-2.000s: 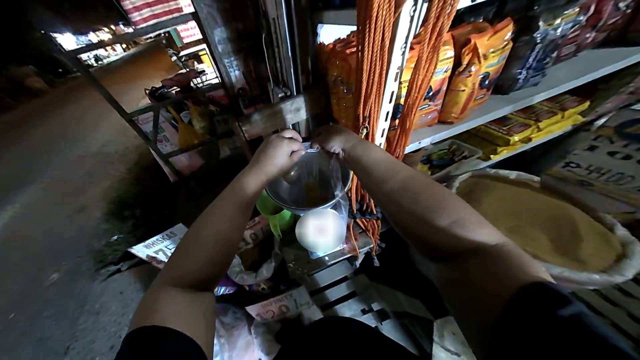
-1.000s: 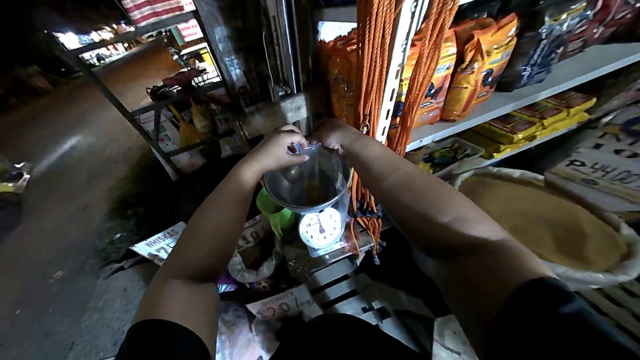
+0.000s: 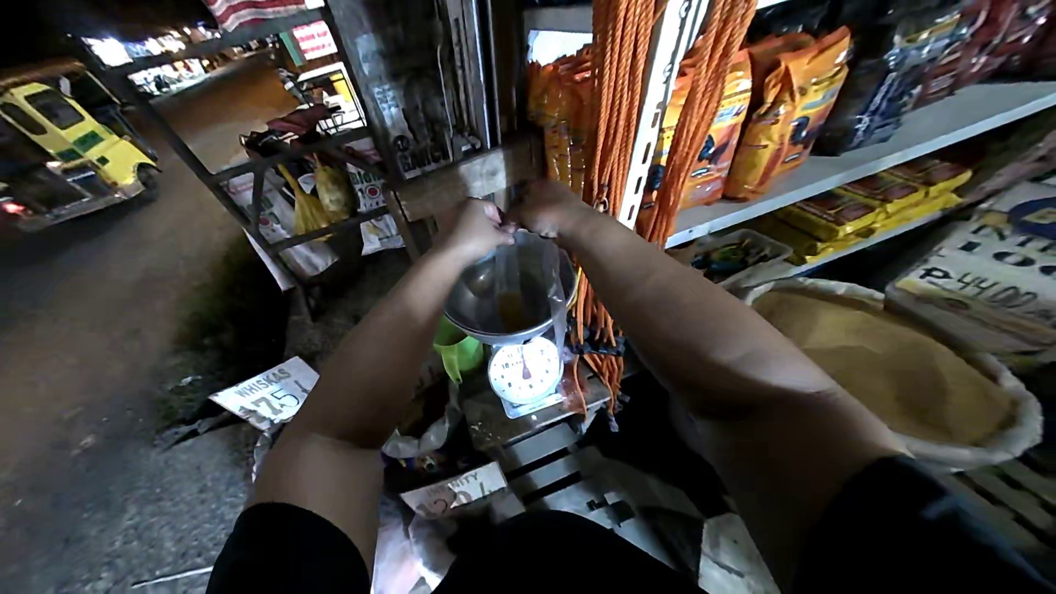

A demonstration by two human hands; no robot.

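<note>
My left hand (image 3: 478, 234) and my right hand (image 3: 544, 209) meet above a metal weighing pan (image 3: 470, 307), their fingers pinching the top of a clear plastic bag (image 3: 534, 268). The bag hangs down over the pan; a small brownish-yellow amount shows low in it or behind it, I cannot tell which. Under the pan stands a dial scale (image 3: 525, 370) with a white face, on a small wooden stand (image 3: 495, 422). A green plastic scoop or cup (image 3: 456, 349) is beside the scale, at its left.
Orange ropes (image 3: 623, 99) hang right of the scale, by a shelf (image 3: 874, 153) with orange bags (image 3: 792, 115). An open sack of brown granules (image 3: 891, 371) stands at right. Price signs (image 3: 272, 394) lie low at left. A metal rack (image 3: 247, 198) borders the road, where a yellow vehicle (image 3: 74, 140) shows.
A yellow vehicle has come into view on the road at left. The glare on the scale's dial two seconds ago has gone. Both hands stay together at the bag's top.
</note>
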